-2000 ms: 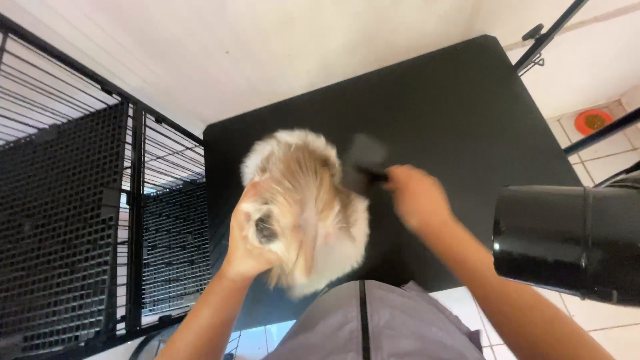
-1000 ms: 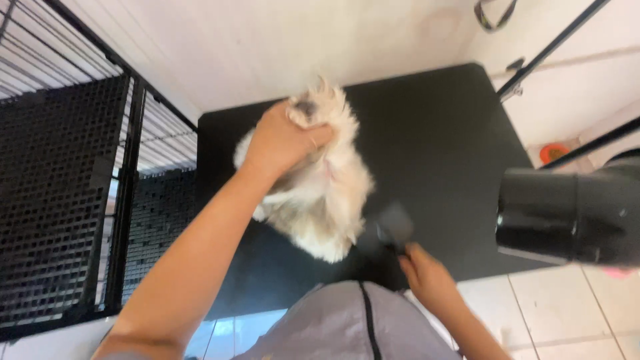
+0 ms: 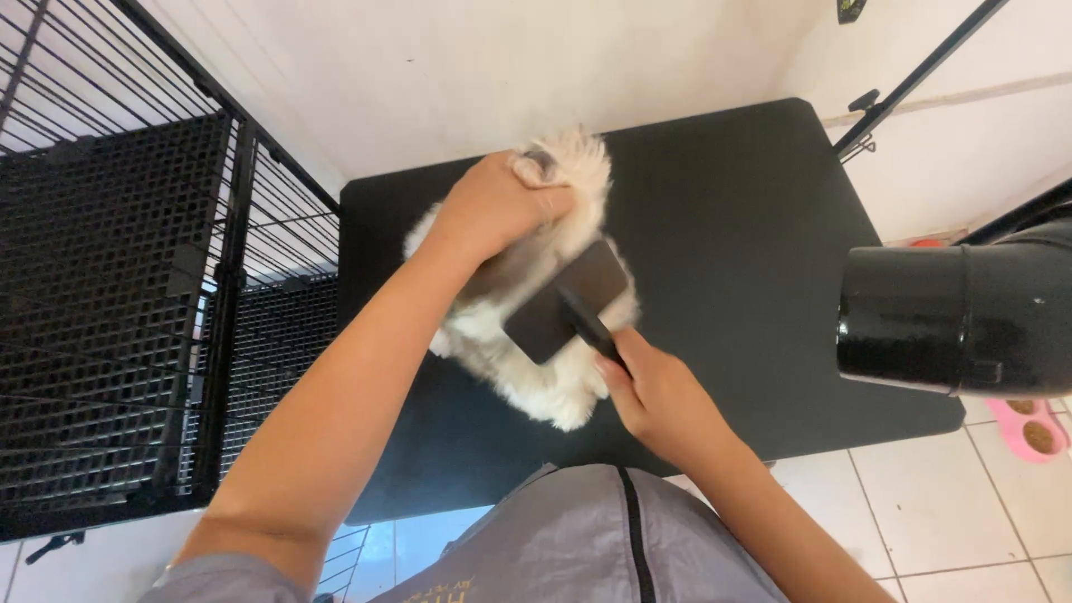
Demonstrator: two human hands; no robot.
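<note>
A small dog with long cream and tan fur (image 3: 544, 394) is on the black grooming table (image 3: 720, 251). My left hand (image 3: 502, 201) grips the dog near its head, the thumb across the fur; its muzzle seems to show just past the fingers. In my right hand (image 3: 657, 389) is the handle of a black slicker brush (image 3: 569, 301). The flat back of the brush faces up, and its other side lies against the fur of the dog's body. The bristles are hidden.
Black wire cages (image 3: 109, 293) stand along the left. A black dryer nozzle (image 3: 913, 318) juts over the table's right side. Behind it rises a grooming arm post (image 3: 921, 79) with a clamp. A pink double bowl (image 3: 1037, 431) sits on the tiled floor. The wall borders the far edge.
The brush has moved from the table beside the dog onto its fur. Two seconds ago the dog's face was nearer the left; my left hand has since shifted up and right with the head.
</note>
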